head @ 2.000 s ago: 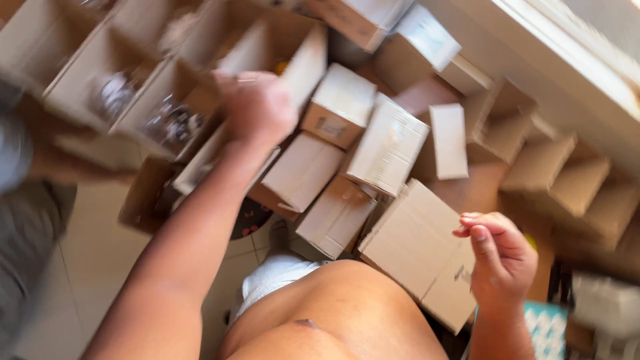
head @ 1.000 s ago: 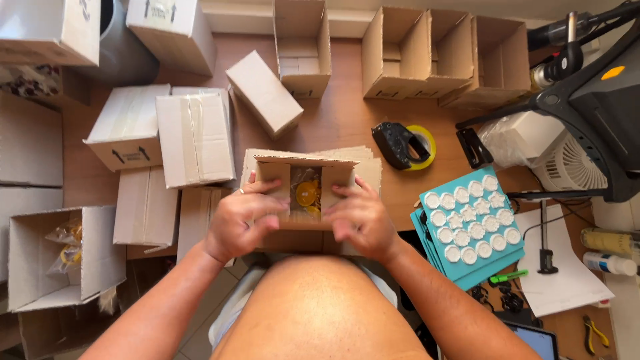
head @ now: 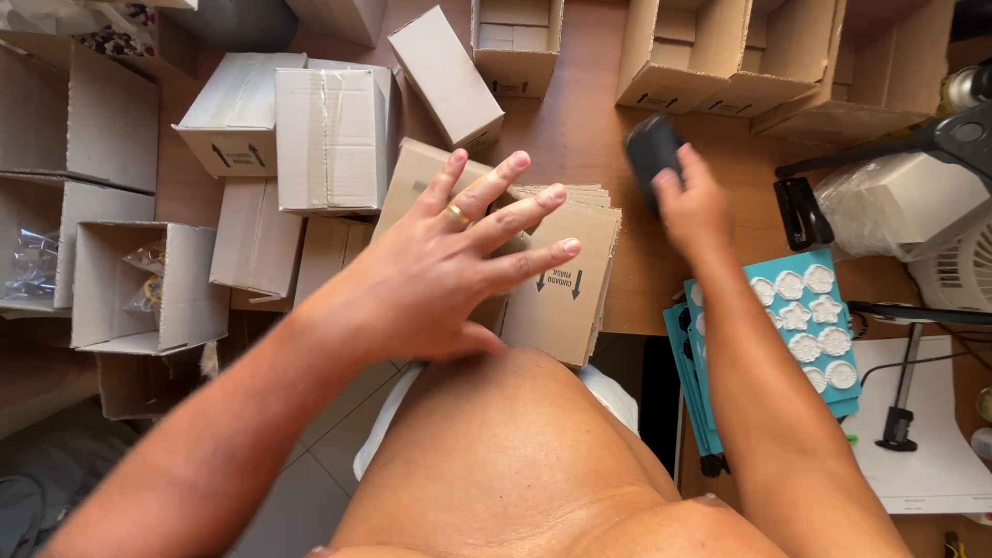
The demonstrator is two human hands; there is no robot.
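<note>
My left hand (head: 465,256), a ring on one finger, is spread over a small cardboard box (head: 434,167), most of which it hides. Beside it lies a stack of flattened cardboard boxes (head: 566,271) with printed arrows. My right hand (head: 694,201) grips a black tape dispenser (head: 655,151) above the wooden table, to the right of the stack. The dispenser is blurred, and its yellow part seen earlier does not show.
Closed cardboard boxes (head: 333,139) stand left of my hands; one (head: 446,77) lies tilted behind them. Open boxes (head: 682,62) line the back. Turquoise sheets with white moulded pieces (head: 806,310) lie under my right forearm. A white fan (head: 957,271) and a black-framed device are at right.
Both hands were at the open box holding a bagged orange item one second ago. My right hand has moved right and taken hold of the tape dispenser. My left hand has spread its fingers.
</note>
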